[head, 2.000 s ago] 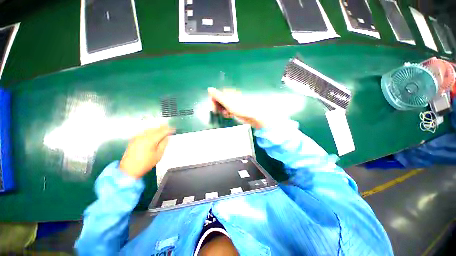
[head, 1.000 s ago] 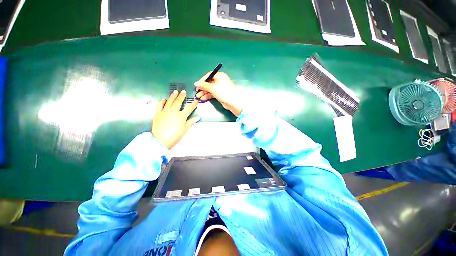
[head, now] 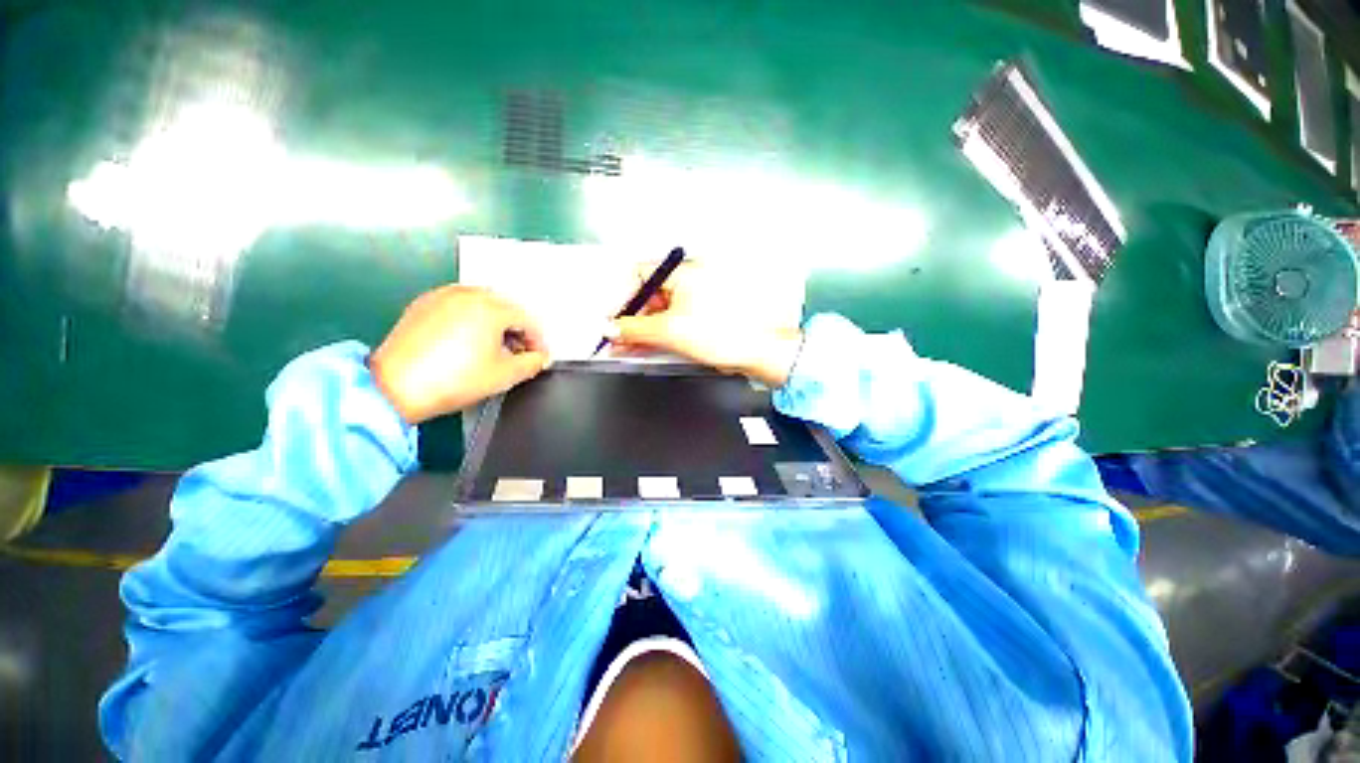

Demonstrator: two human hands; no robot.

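The dark rear cover (head: pixel 641 425) lies inner face up against my body, white pads along its near edge and one apart at right. A white backing sheet (head: pixel 515 266) shows beyond its far edge. My right hand (head: pixel 694 321) holds the black tweezers (head: pixel 650 298), tip down near the middle of the far edge. My left hand (head: pixel 460 352) is at the far left edge, fingertips pinched together and touching it; whether they hold a tiny part cannot be told. The small-part sheet (head: pixel 537 131) lies flat ahead of my hands.
Striped part sheets (head: pixel 1044 172) lie at the right, with a white strip (head: pixel 1062 346) by them. A teal fan (head: pixel 1283 280) and a coiled white cable (head: pixel 1280 392) stand further right. Another person's blue sleeve (head: pixel 1268 485) shows there. Covers on white sheets (head: pixel 1250 52) are at upper right.
Both hands have moved back from the small-part sheet to the far edge of the cover. The tweezers moved with my right hand. The view has tilted down towards my body.
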